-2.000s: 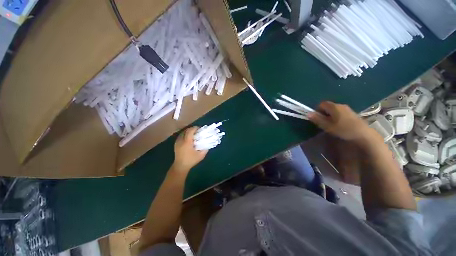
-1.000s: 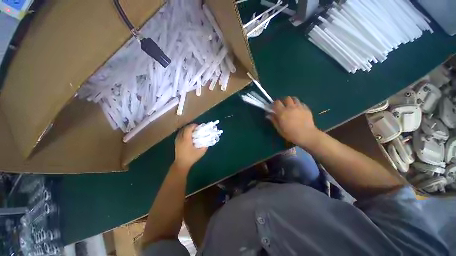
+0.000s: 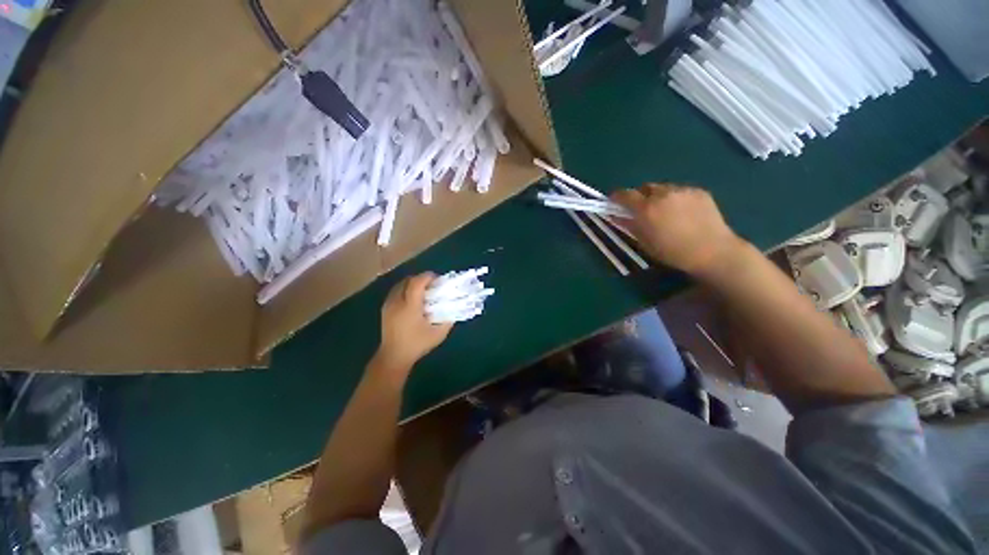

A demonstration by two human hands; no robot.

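My left hand (image 3: 408, 321) is closed around a bundle of white sticks (image 3: 460, 295) over the green bench (image 3: 510, 314), their ends pointing right. My right hand (image 3: 675, 226) holds a few white sticks (image 3: 573, 203) by their right ends, just right of the large carton's corner. Several thin white rods (image 3: 607, 244) lie crossed on the bench beneath them. The large open carton (image 3: 434, 233) holds a jumbled heap of whitish translucent tubes (image 3: 325, 184). My right fingertips are partly hidden.
A fanned pile of white rods (image 3: 797, 71) lies at the upper right, beside a metal post (image 3: 659, 22). Odd sticks (image 3: 569, 41) lie left of the post. A black cable with a dark connector (image 3: 334, 105) hangs over the carton. Beige-grey housings (image 3: 916, 293) are at the right.
Compared with one second ago, my right hand has moved right, and more rods show crossed on the bench beneath its sticks. My left hand has barely moved and keeps its bundle.
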